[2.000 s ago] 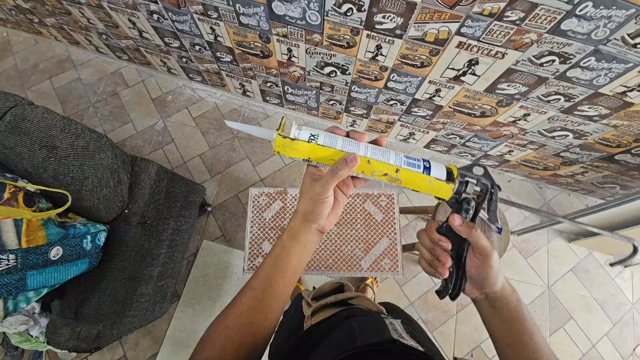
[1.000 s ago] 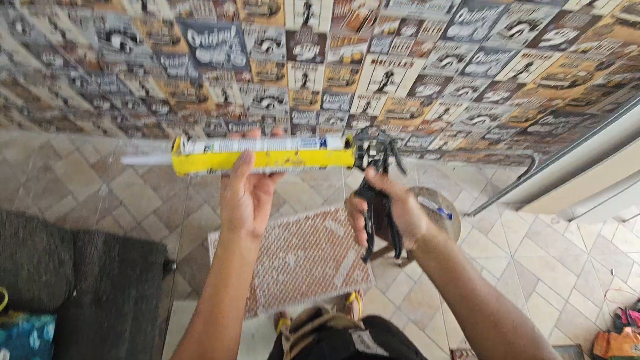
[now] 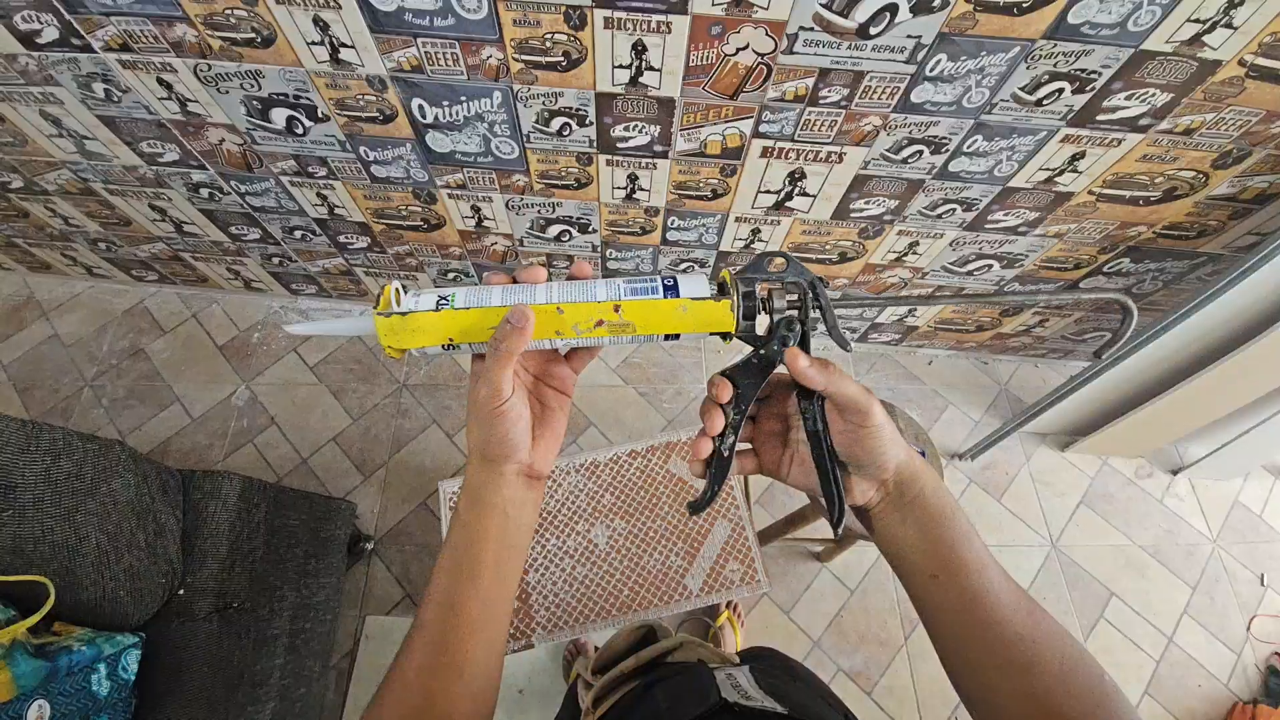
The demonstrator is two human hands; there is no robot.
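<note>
A caulking gun with a yellow cradle (image 3: 590,319) and black handles is held level across my view. A white sealant cartridge (image 3: 560,292) lies in the cradle, its pale nozzle (image 3: 330,327) pointing left. My left hand (image 3: 525,385) grips the cradle from below, thumb across its near side and fingertips showing over the far edge. My right hand (image 3: 815,420) is around the black handle and trigger (image 3: 750,385) at the right end, with the two levers apart. The nozzle tip touches nothing.
Below my hands stands a platform with a brown-and-white lattice top (image 3: 620,540), a round wooden stool (image 3: 915,435) partly behind my right hand. A dark grey sofa (image 3: 260,590) and colourful bag (image 3: 85,670) are left. Ahead rises a poster-patterned wall (image 3: 640,130), a bent metal rod (image 3: 1125,315) at right.
The caulking gun stays in both hands. Its steeper slant from two seconds ago is now nearly level, and the view has shifted.
</note>
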